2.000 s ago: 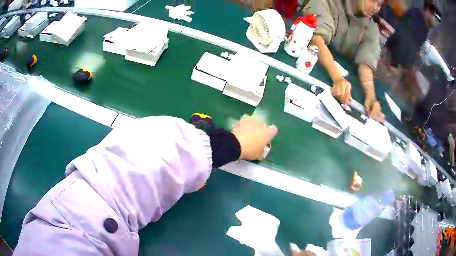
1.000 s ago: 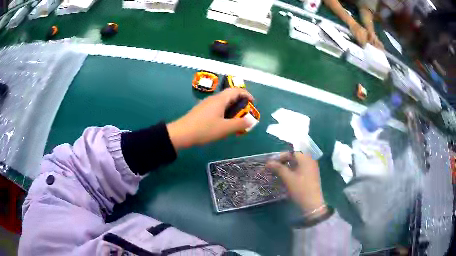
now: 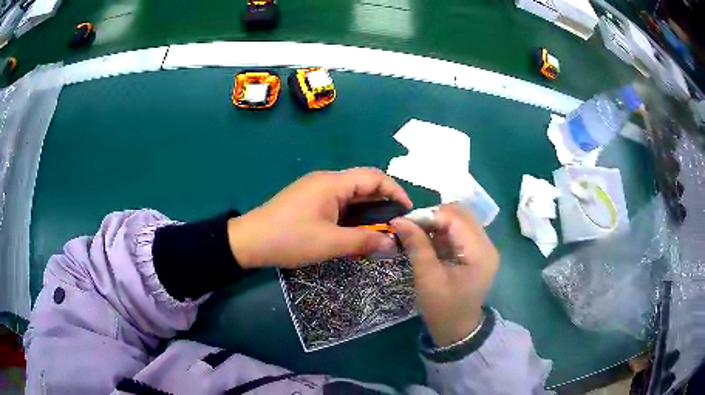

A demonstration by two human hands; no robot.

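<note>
My left hand [image 3: 309, 220] is closed around a black-and-orange headlamp housing [image 3: 375, 216] above the pin box. Only its dark shell and a strip of orange edge show between the fingers. My right hand [image 3: 456, 266] meets it from the right, with thumb and fingers bent together at the housing. A white wrap [image 3: 423, 216] shows on a right-hand finger. Whether the right fingertips hold a pin or tweezers is hidden. The pin box [image 3: 348, 305], a shallow white-edged tray full of thin metal pins, lies below both hands.
Two waiting units [image 3: 257, 90] sit near the white rail [image 3: 309, 54]. A paper sheet [image 3: 437, 150], crumpled tissue [image 3: 537, 208], a white box with a yellow-green ring [image 3: 591, 204], a water bottle [image 3: 599, 119] and a clear plastic bag [image 3: 599, 285] are at right. More units stand on the green belt.
My left hand reached over the belt, then came back holding a housing. My right hand has moved from over the pin box up to the housing. The view has tilted down.
</note>
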